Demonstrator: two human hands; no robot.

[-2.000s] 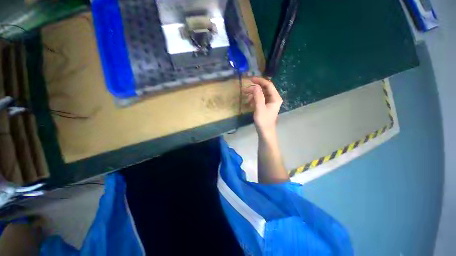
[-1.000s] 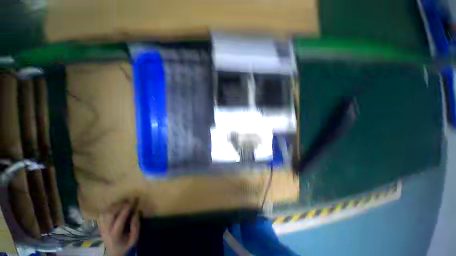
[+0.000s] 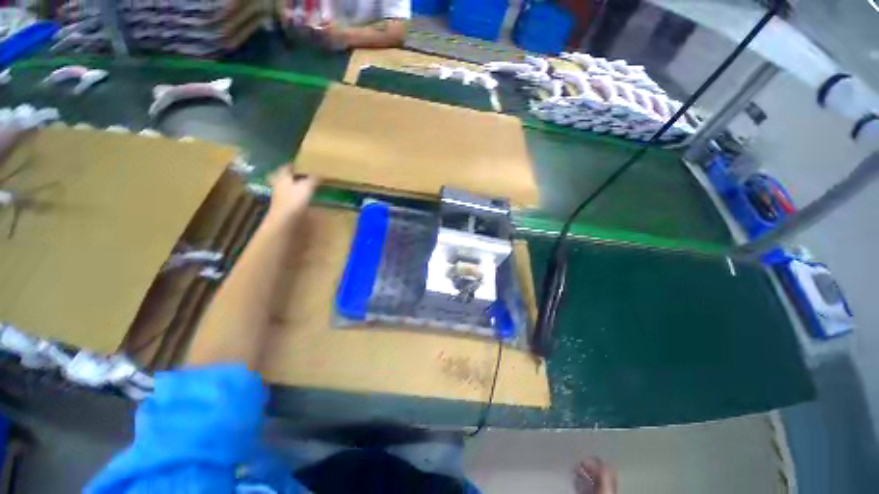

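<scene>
My left hand (image 3: 290,190) is at the near left corner of a tan cardboard sheet (image 3: 414,145) beyond the feeder; whether its fingers grip the sheet cannot be told. My right hand (image 3: 595,476) is small, blurred and partly cut off at the bottom edge, away from the bench. The silver screw feeder (image 3: 468,260) sits on the patterned grey mat in the blue tray (image 3: 362,260). The black electric screwdriver (image 3: 551,307) is right of the tray, with its cord rising to the upper right.
A stack of headbands with cardboard divider sheets (image 3: 106,212) is at the left. A headband (image 3: 191,94) lies beyond it. A person's arm (image 3: 361,36) is across the line. More headbands (image 3: 617,96) are piled at the back right. Blue crates (image 3: 477,17) are at the top.
The view has tilted up and shows more of the line. My left hand has moved from the near bench edge to the far cardboard sheet. My right hand has left the bench's near edge.
</scene>
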